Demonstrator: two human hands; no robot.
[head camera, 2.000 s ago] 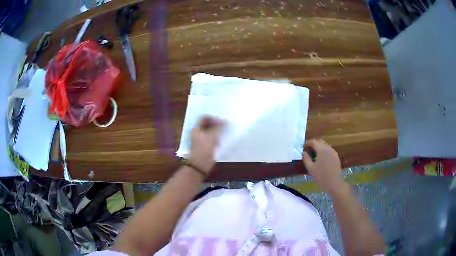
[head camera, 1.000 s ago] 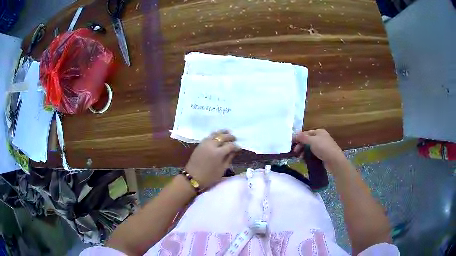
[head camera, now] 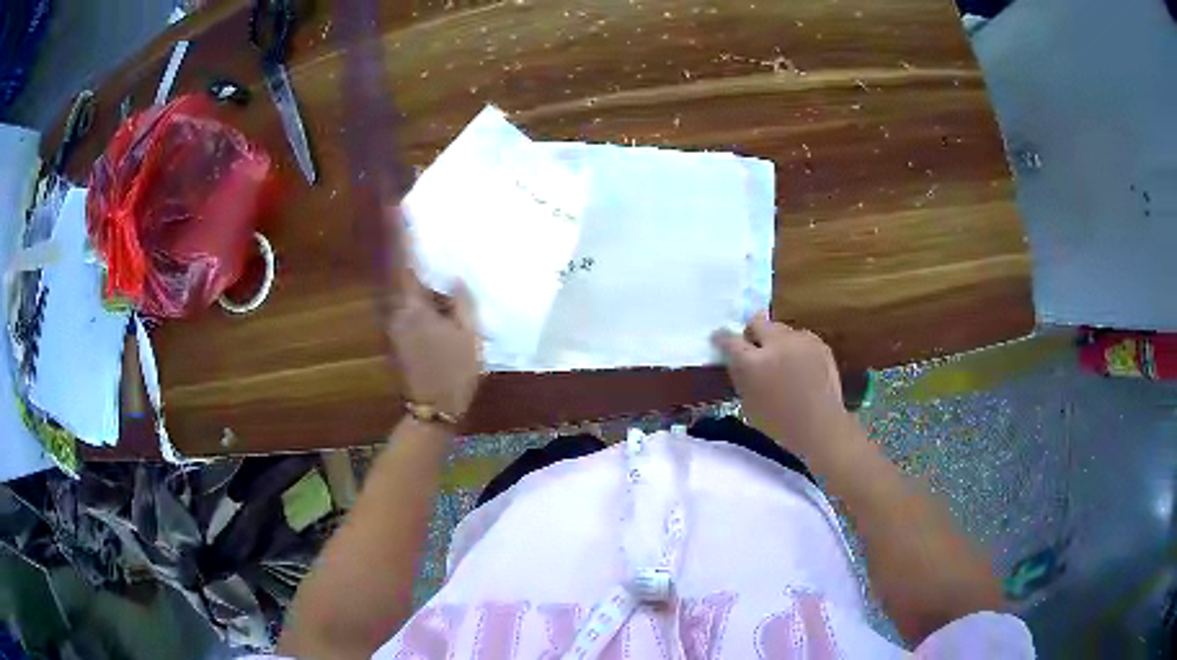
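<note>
A flat white stack (head camera: 658,258) with small dark handwriting lies on the brown wood-grain table (head camera: 904,245). A white top piece (head camera: 484,226) is turned askew over the left part of the stack. My left hand (head camera: 436,348) grips the lower left edge of this piece; it is slightly blurred. My right hand (head camera: 781,368) is at the stack's lower right corner, fingers on its edge. Whether these fingers pinch the stack or only press on it I cannot tell.
A knotted red plastic bag (head camera: 181,206), a pale tape roll (head camera: 249,273) and shears (head camera: 287,97) lie on the left. White papers (head camera: 78,335) are at the left edge. Grey-brown fabric (head camera: 194,542) is below left. A grey-white surface (head camera: 1097,168) stands right, near a red packet (head camera: 1127,352).
My left hand has moved left with the top white piece, which is now rotated and shifted left. Handwriting shows on the piece beneath. My right hand no longer shows the dark object beside it.
</note>
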